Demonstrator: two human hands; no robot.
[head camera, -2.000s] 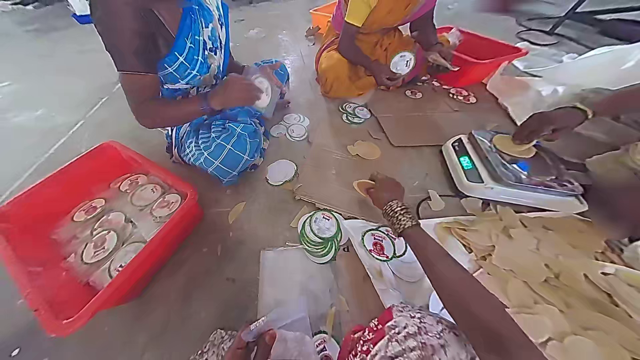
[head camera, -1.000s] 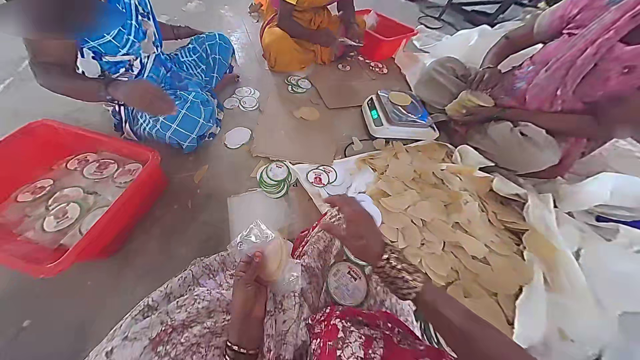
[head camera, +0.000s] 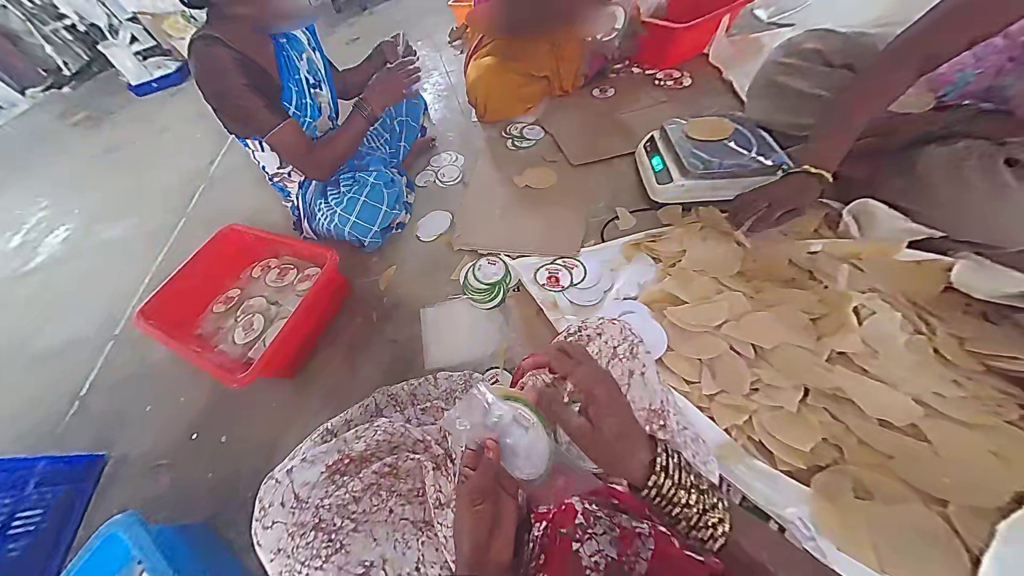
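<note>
My left hand (head camera: 486, 496) grips a clear plastic bag (head camera: 480, 420) over my lap. Inside or against the bag's mouth are pale discs and a green-rimmed round label (head camera: 524, 408); which of these lie inside, I cannot tell. With bangles at its wrist, my right hand (head camera: 588, 400) touches the upper right of the bag, its fingers curled at the label's edge. Beyond my knees lie a stack of green-rimmed labels (head camera: 486, 276), red-printed round labels (head camera: 554, 277), white discs (head camera: 588, 290) and a stack of clear bags (head camera: 462, 332).
Thin tan discs (head camera: 768, 328) are heaped on a white sheet at right. A co-worker's hand (head camera: 776, 200) reaches there beside a digital scale (head camera: 712, 160). Left stands a red tub (head camera: 240, 304) of filled packets. Two more co-workers sit ahead, near flat cardboard (head camera: 520, 200).
My right hand has come from over the floor ahead to the bag in my left hand. The co-worker at right has lowered a hand to the heap. The view has shifted.
</note>
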